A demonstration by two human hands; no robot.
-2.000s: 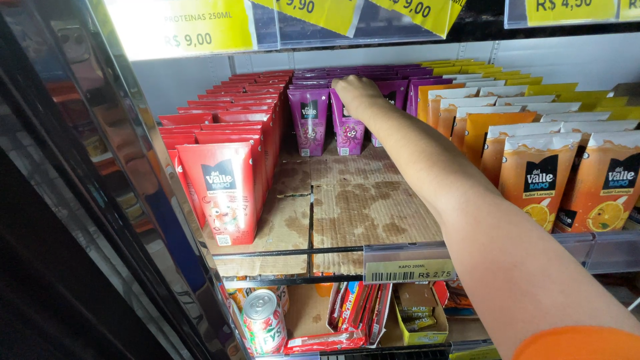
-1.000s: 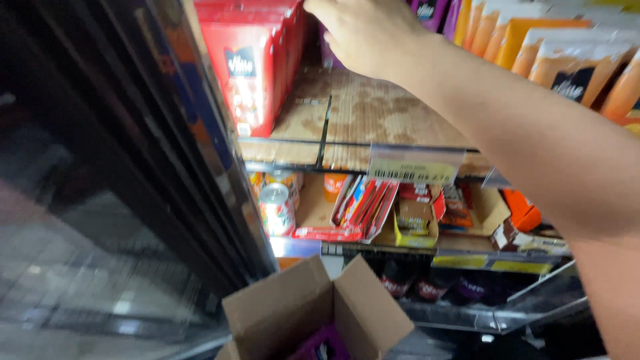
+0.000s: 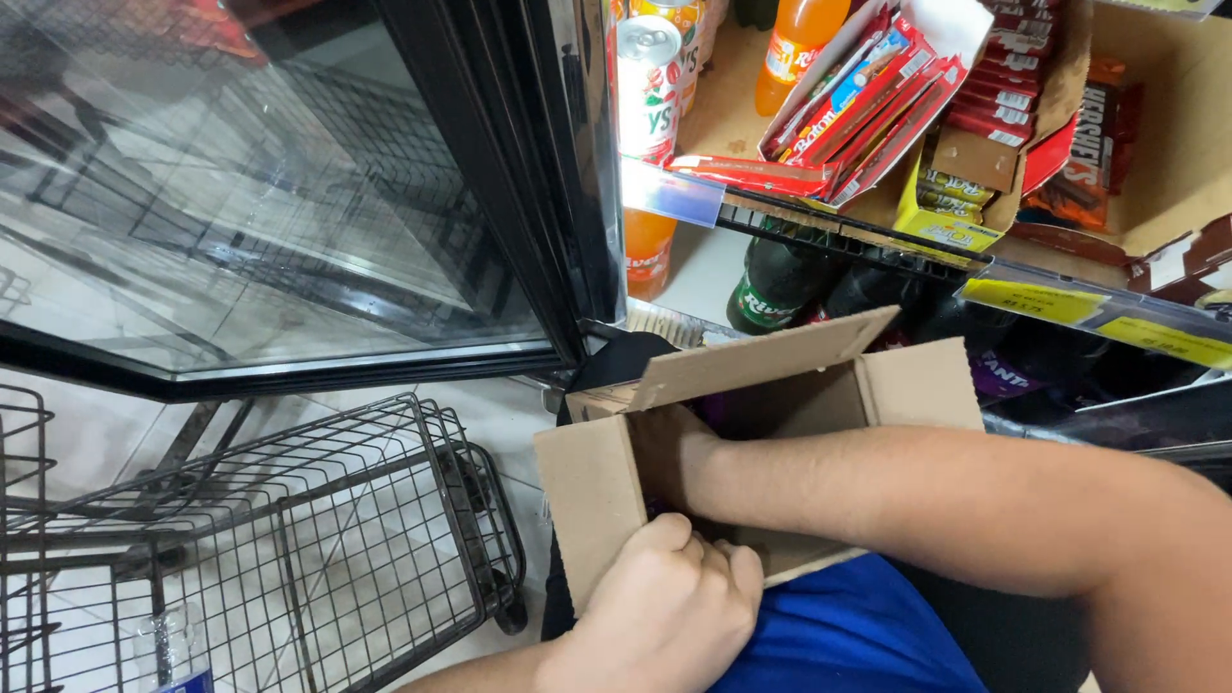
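Note:
An open cardboard box (image 3: 760, 371) rests at my lap with its flaps spread. My left hand (image 3: 674, 597) is closed on the box's near wall, knuckles up. Inside the box, near its left end, is my right hand (image 3: 679, 457); the fingers are hidden by the walls, so what they touch does not show. A little purple packaging (image 3: 710, 412) is visible in the box beside that wrist.
A black-framed glass door (image 3: 289, 212) stands at the left, above a wire shopping cart (image 3: 375, 549). Ahead, a cooler shelf (image 3: 847, 236) holds a can (image 3: 647, 91), boxed chocolate bars (image 3: 857, 106) and a bottle of orange drink (image 3: 794, 48). Dark soda bottles (image 3: 780, 279) stand below.
My right hand has moved from the juice pouches on the upper shelf down into the cardboard box. My left hand has come into sight on the box. The view has tilted down.

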